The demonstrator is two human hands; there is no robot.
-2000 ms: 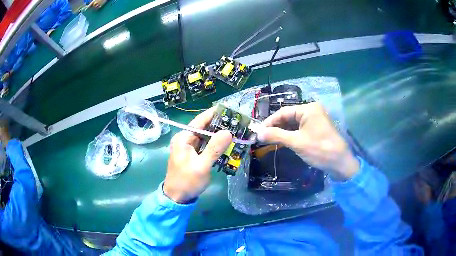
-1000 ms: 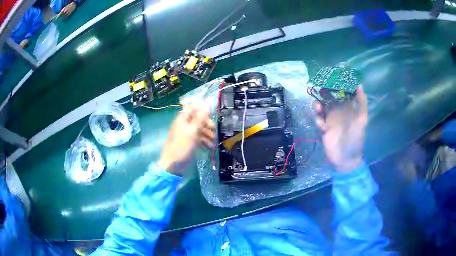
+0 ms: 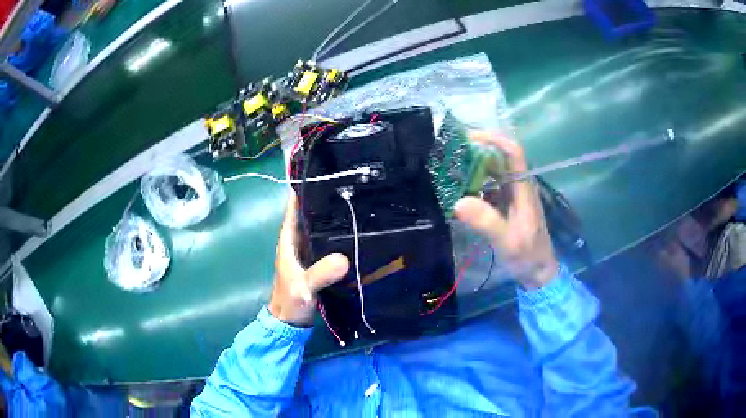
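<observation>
The black device housing [image 3: 384, 245] stands tilted up in front of me, with a round part at its top, an orange strip and loose white and red wires. My left hand [image 3: 307, 273] grips the housing's left side, thumb on its face. My right hand [image 3: 511, 212] holds a green circuit board [image 3: 450, 163] against the housing's right side, solder side toward the housing. A long pale board cable [image 3: 605, 159] sticks out to the right from it. Bubble wrap [image 3: 478, 82] lies under and behind the housing.
Several power supply boards with yellow blocks [image 3: 256, 106] rest in a row on the pale rail. Two round clear plastic bundles [image 3: 176, 192] lie at the left. A blue tray [image 3: 619, 16] is on the rail at upper right. Parts of other people show at the left and right edges.
My left hand has taken hold of the housing, which is now tilted up and closer. My right hand has brought the board in from the right to the housing's side.
</observation>
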